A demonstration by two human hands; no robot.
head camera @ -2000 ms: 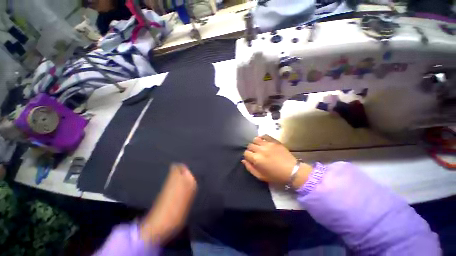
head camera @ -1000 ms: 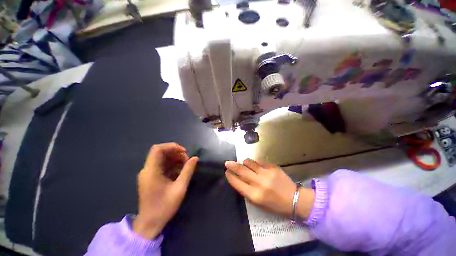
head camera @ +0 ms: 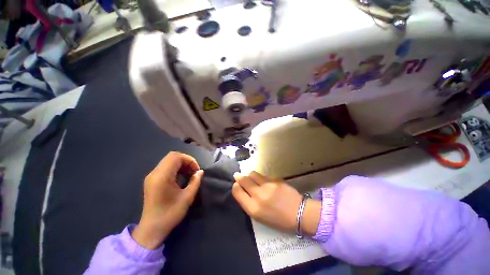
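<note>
Dark cloth panels (head camera: 107, 161) lie left of and under the needle area of the white sewing machine (head camera: 301, 70) and run down over the table's front edge. My left hand (head camera: 169, 196) is on the panel, thumb and index finger pinched together on the cloth left of the needle. My right hand (head camera: 268, 201) has its fingertips at the cloth's right edge, just in front of the presser foot area (head camera: 242, 153); whether they grip it I cannot tell. A small raised fold of cloth (head camera: 217, 174) lies between the hands. The needle tip is hidden by glare.
Red-orange scissors (head camera: 451, 153) lie right of the machine bed, beside a dark tray with round metallic items (head camera: 477, 134). Dark red scraps (head camera: 336, 119) lie under the arm. A ruler scale (head camera: 290, 244) runs along the table's front edge. Striped cloth (head camera: 35, 67) is heaped at the back left.
The view has moved closer to the machine. My left hand has gone from blurred motion to pinching at the cloth near the needle. My right hand stays at the cloth's right edge.
</note>
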